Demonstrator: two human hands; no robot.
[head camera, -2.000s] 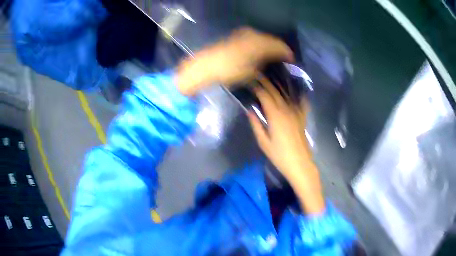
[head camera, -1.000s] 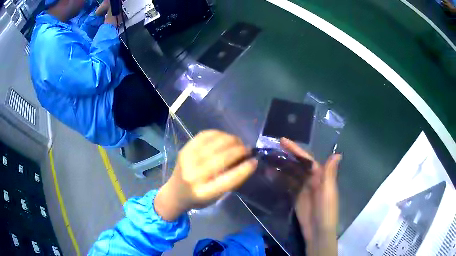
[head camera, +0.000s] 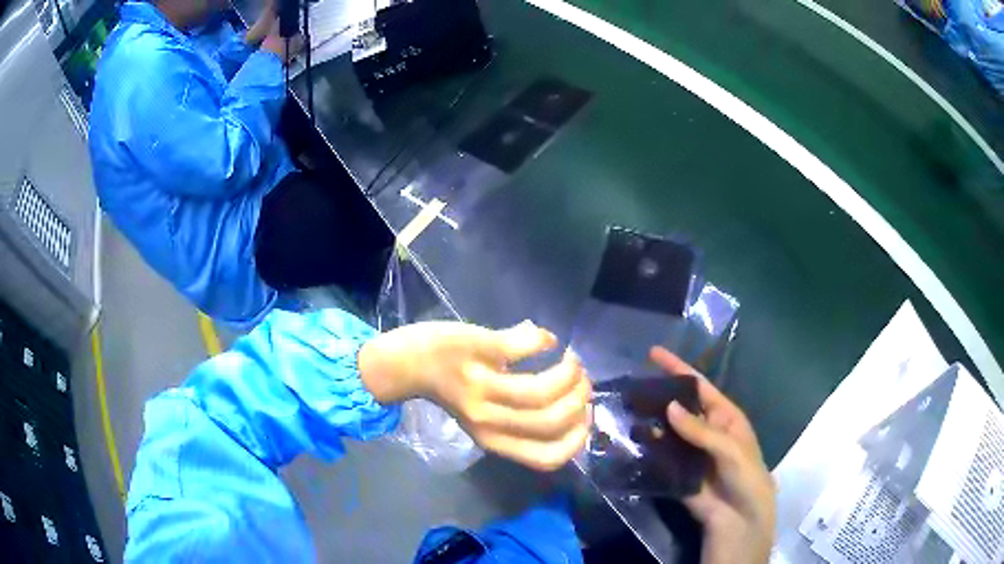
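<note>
My right hand (head camera: 732, 468) holds a dark glossy panel (head camera: 661, 457) at its right side, with the thumb on its face. Shiny clear film or glare shows on the panel's left part. My left hand (head camera: 490, 391) is curled with its fingertips at the panel's left edge; what lies between the fingers is hidden. Another black panel (head camera: 644, 272) with a pale round dot lies flat beyond, on clear film (head camera: 713, 314).
More black panels (head camera: 510, 138) lie farther up the dark green bench (head camera: 760, 198). Cream tape (head camera: 421, 224) and clear crumpled plastic (head camera: 435, 430) are at the bench edge. White sheets with dotted patches (head camera: 870, 518) lie right. A person in blue (head camera: 187, 165) sits upper left, near a black box (head camera: 424, 50).
The view has shifted and sharpened. The panel in my right hand is lower and tilted to show its face. My left hand has moved slightly down and right, to the panel's edge.
</note>
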